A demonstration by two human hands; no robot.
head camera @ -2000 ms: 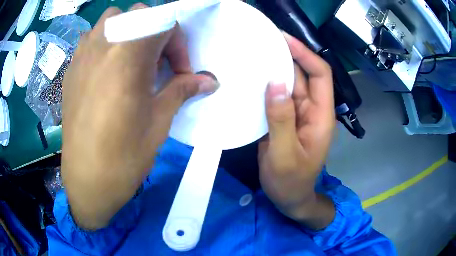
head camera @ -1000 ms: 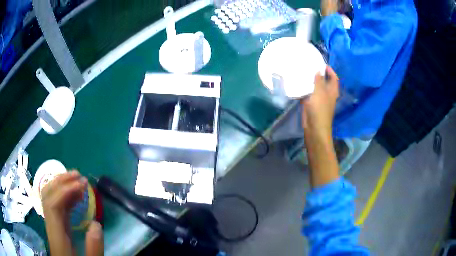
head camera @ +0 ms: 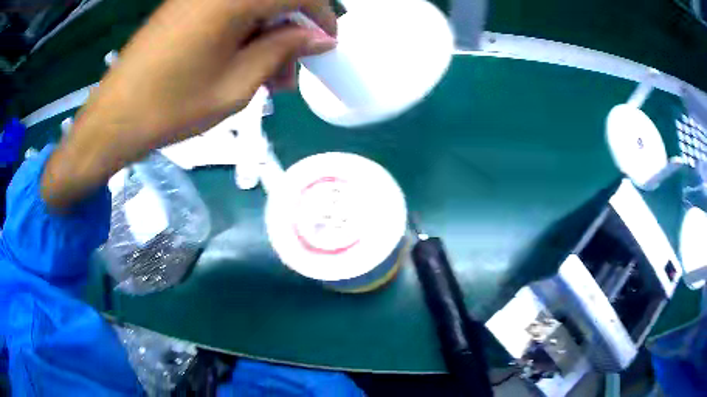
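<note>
My left hand [head camera: 256, 54] is at the upper left, gripping the white arm [head camera: 341, 77] of a round white plate [head camera: 395, 58], which is tilted above the bench and cut off by the top edge. My right hand is not in view. Below the plate stands the support drum [head camera: 333, 217], with a white top and red ring print. The black electric screwdriver [head camera: 446, 302] lies just right of the drum, its thin bit towards the back of the bench.
A bag of screws [head camera: 155, 233] lies at left, beside loose white arms [head camera: 225, 143]. The screw feeder [head camera: 612, 279] stands at right. A plate-and-arm assembly [head camera: 637, 143] lies behind it, near a sheet of pale pads [head camera: 692, 139]. A pale rail [head camera: 558, 66] edges the green bench.
The view has turned from the neighbouring worker back to the drum. My right hand, which held an assembly out at right, has left the picture. My left hand now holds a plate by its arm.
</note>
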